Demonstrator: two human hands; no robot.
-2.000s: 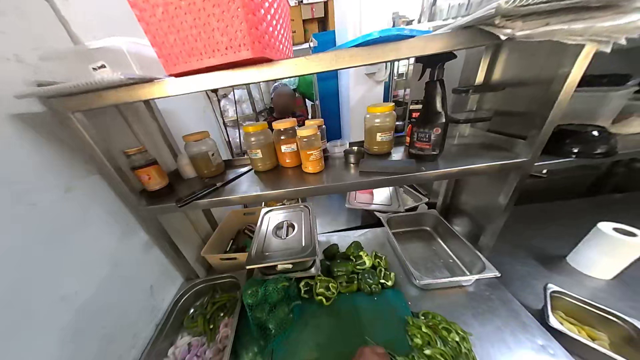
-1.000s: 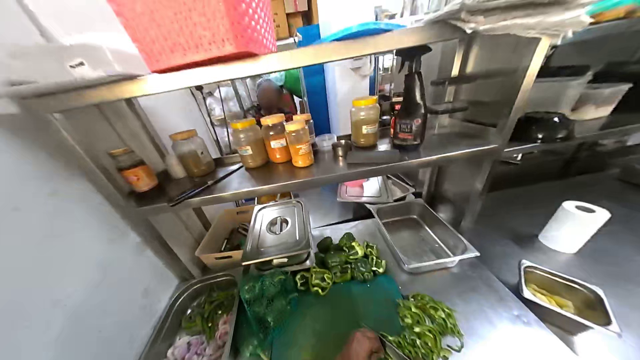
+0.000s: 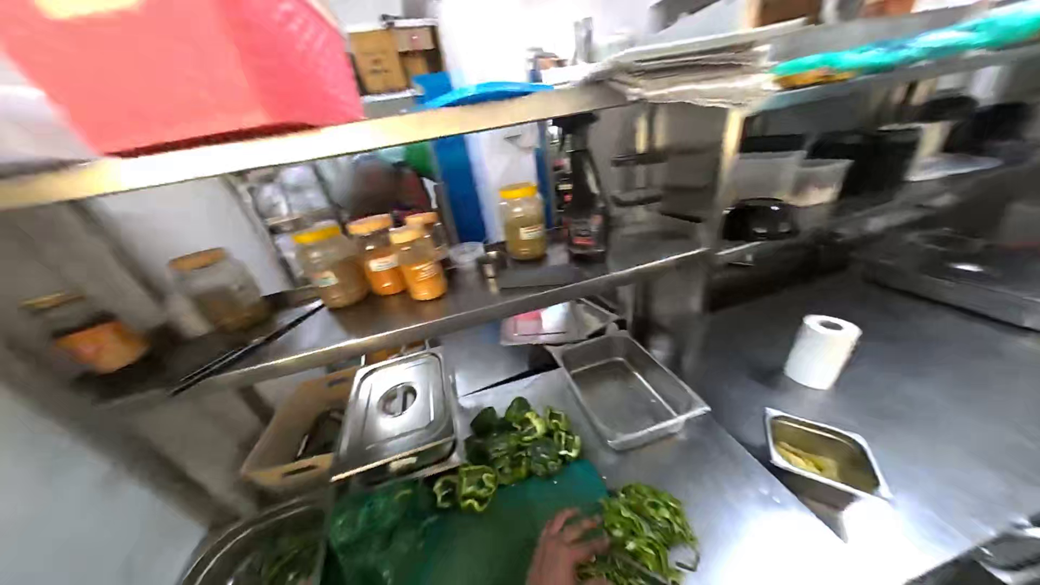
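Observation:
At the bottom edge, my left hand (image 3: 567, 546) is over the right part of the green cutting board (image 3: 520, 520), its fingers spread at the edge of a heap of sliced green peppers (image 3: 647, 520). A thin metal edge, perhaps a knife blade (image 3: 642, 567), shows low in the heap; its handle is hidden. My right hand is not seen. Cored and halved green peppers (image 3: 524, 439) lie along the board's back edge. Green mesh or thin plastic (image 3: 378, 520) covers the board's left part.
Behind stand a lidded steel pan (image 3: 400, 406) and an empty steel pan (image 3: 626, 390). A steel shelf (image 3: 487, 313) above holds spice jars and a black spray bottle (image 3: 583, 195). Right are a paper roll (image 3: 822, 351) and a small steel pan (image 3: 825, 451). A vegetable tray (image 3: 268, 544) sits lower left.
My left hand has come further into view, its fingers now spread beside the sliced peppers. The view has shifted to take in more of the right counter.

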